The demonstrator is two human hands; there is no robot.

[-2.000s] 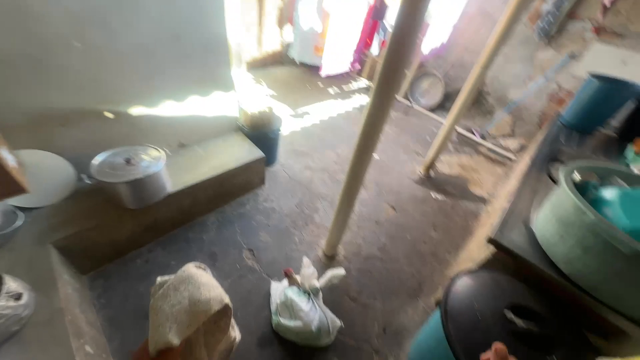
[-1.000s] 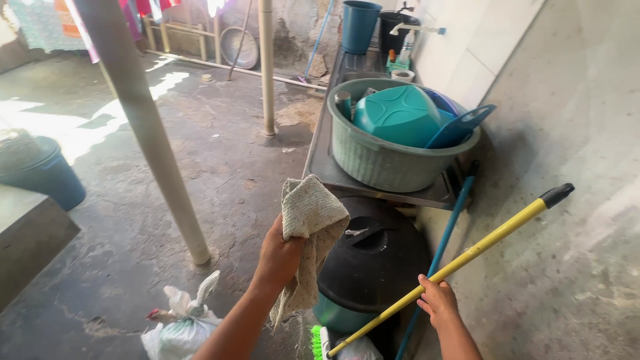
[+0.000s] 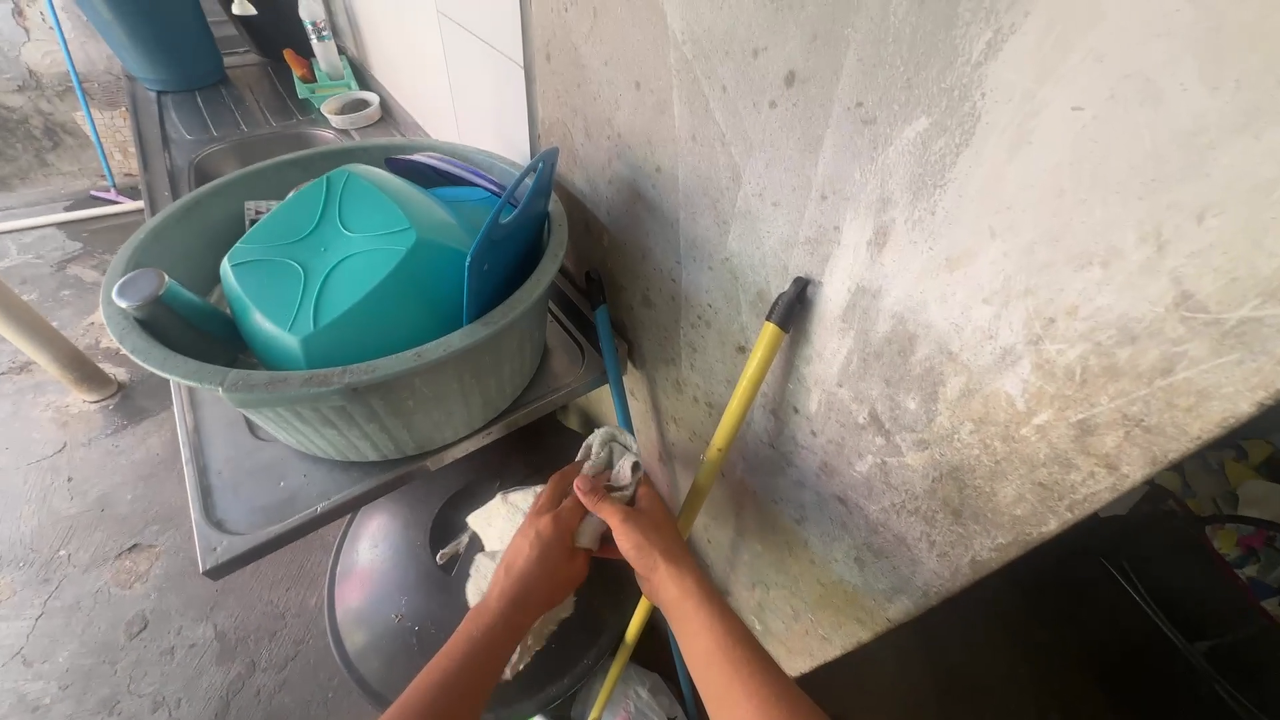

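Observation:
A pale, worn cloth (image 3: 612, 462) is bunched between my two hands, part of it hanging down below them. My left hand (image 3: 550, 545) grips it from the left, and my right hand (image 3: 640, 525) closes on it from the right, the hands touching. Beneath them lies the round black lid (image 3: 385, 590) of a large bin. A yellow pole (image 3: 735, 410) with a black end cap leans on the wall just right of my right hand, untouched by its fingers. Behind the hands a blue pole (image 3: 612, 365) also leans there.
A big grey-green tub (image 3: 400, 400) holding a teal plastic container (image 3: 340, 265) and a blue board (image 3: 510, 245) stands on a steel sink counter (image 3: 250, 500). Beyond it are a blue bucket (image 3: 160, 45) and a small white bowl (image 3: 351, 110). A rough wall (image 3: 900, 300) rises at right.
My right hand has let go of the yellow pole, which now leans on the wall, and has joined my left hand on the cloth. The view has swung right.

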